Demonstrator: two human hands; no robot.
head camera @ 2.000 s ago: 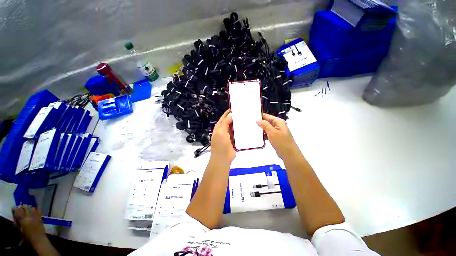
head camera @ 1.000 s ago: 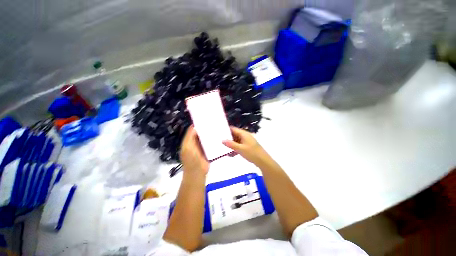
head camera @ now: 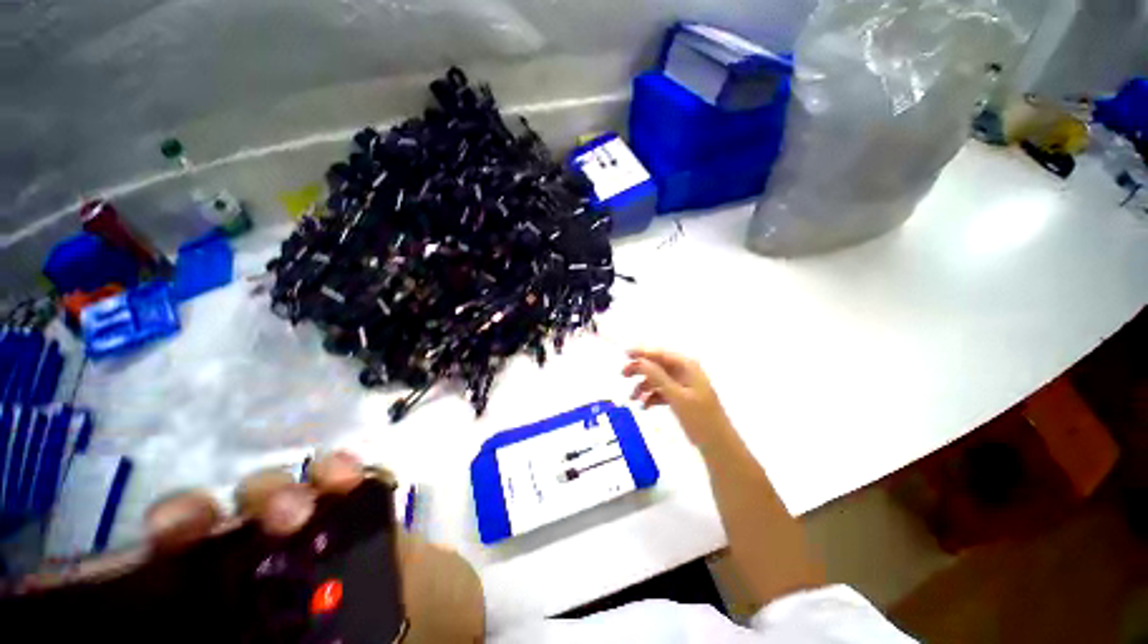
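My left hand (head camera: 287, 501) is close to the camera at the lower left, blurred, with its fingers over the edge of a smartphone (head camera: 271, 572). The phone's screen is dark with a small round red mark, and its left part is hard to make out. My right hand (head camera: 667, 381) is empty above the table, its fingers a little apart. A blue-edged pack with a white front showing black cable plugs (head camera: 563, 474) lies on the table between my hands. A large heap of black cables (head camera: 441, 239) lies behind it.
A small blue box with a white top (head camera: 612, 176) stands right of the heap, beside large blue boxes (head camera: 705, 138) and a grey translucent bag (head camera: 856, 138). Blue trays (head camera: 130, 318), a red bottle (head camera: 116, 229) and rows of packs (head camera: 32, 440) are at the left.
The phone has moved from in front of the cable heap to the lower left, close to the camera, and its screen has turned dark. My right hand has let go of it. The view has shifted right.
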